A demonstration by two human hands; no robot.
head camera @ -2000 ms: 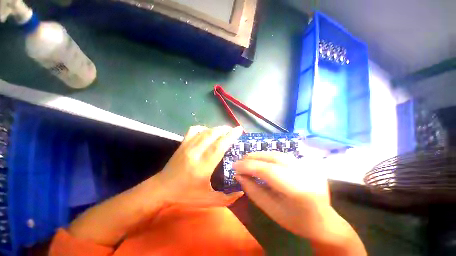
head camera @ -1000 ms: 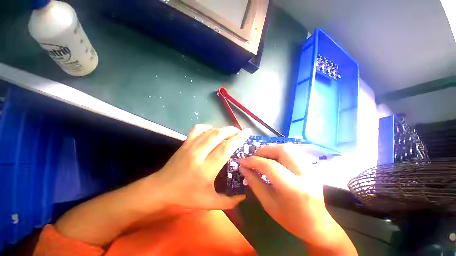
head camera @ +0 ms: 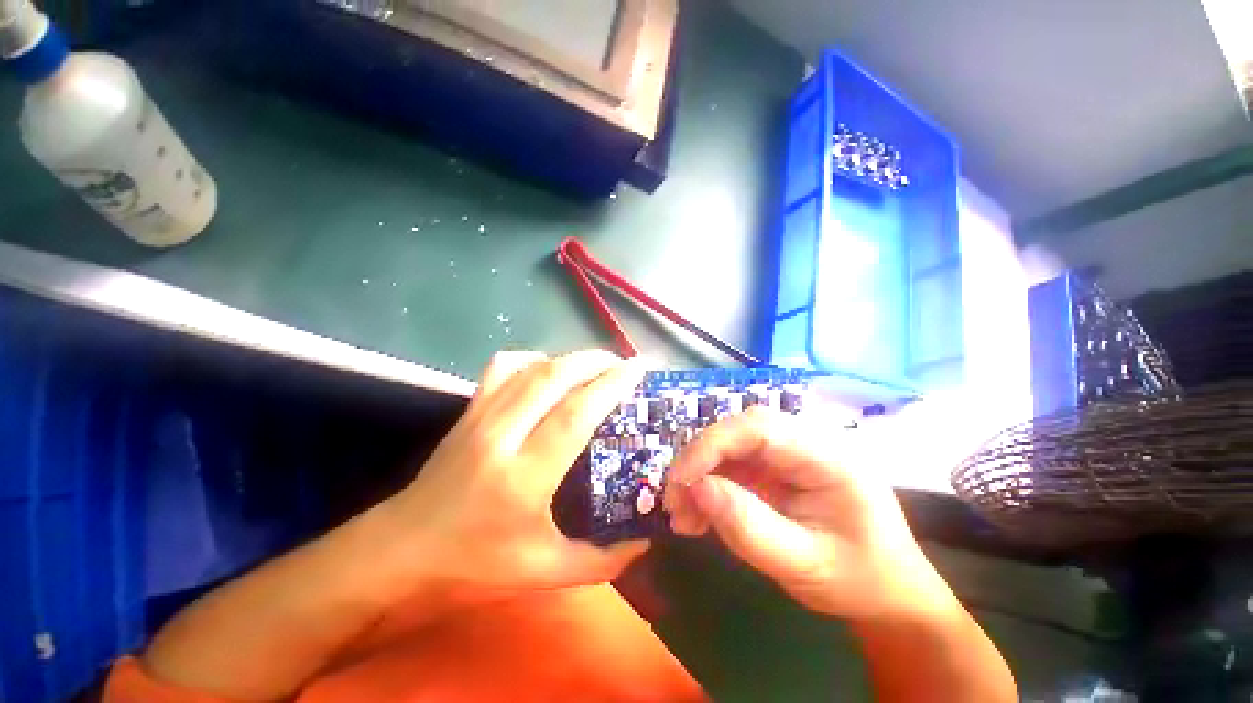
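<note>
A blue circuit board panel crowded with silver, white and black parts is held up in front of me at the bench's front edge. My left hand grips its left side, fingers over the top edge and thumb below. My right hand is over the panel's right part, its thumb and fingertips close together at the panel's face; whether they pinch a small part cannot be told. The right hand hides much of the panel. Red-handled board tongs lie on the green mat just beyond the panel.
The solder pot stands at the back. A white spray bottle stands at the left. A blue bin at the right holds one board. A blue bin is lower left, a fan guard and another bin far right.
My right hand's fingers have shifted and curled lower on the panel, showing more of its upper row of parts. The left hand keeps its grip. The view has shifted slightly.
</note>
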